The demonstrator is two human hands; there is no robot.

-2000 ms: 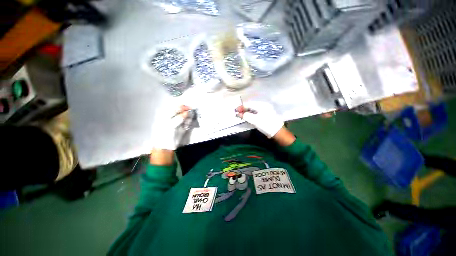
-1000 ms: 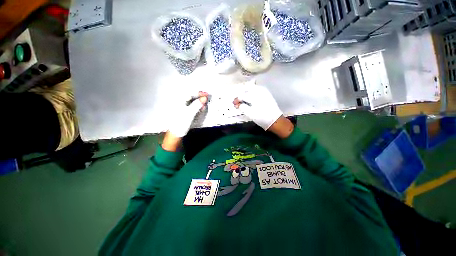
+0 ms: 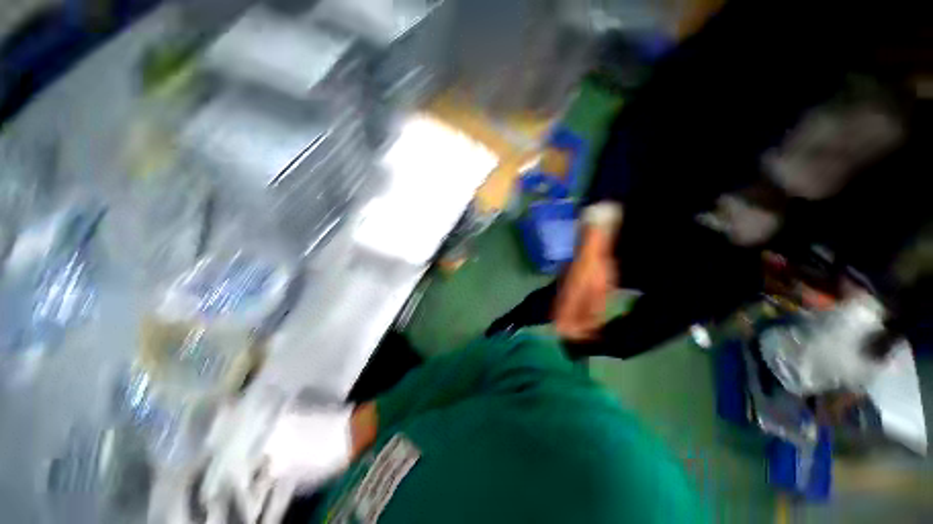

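Observation:
The view is heavily blurred. My right hand [image 3: 302, 442], in a white glove at the end of a green sleeve, is at the lower left over the front of the bench. Its fingers smear into pale streaks, and I cannot tell whether it holds anything. My left hand cannot be made out. Open clear bags of small silvery-blue fasteners [image 3: 225, 287] stand beyond my right hand, with a yellowish-rimmed bag [image 3: 189, 353] among them. No sheet-metal panel can be made out under my hand.
Grey stacked panels [image 3: 307, 184] stand on the bench [image 3: 332, 312], beside a glaring white area [image 3: 419, 194]. A person in dark clothing stands close at right, one bare hand [image 3: 588, 287] hanging near my body. Blue bins [image 3: 552, 233] are on the green floor.
The view has swung to the right and blurred. The bags and my right hand now show at the left. My left hand has dropped from clear sight, and another person has come into view.

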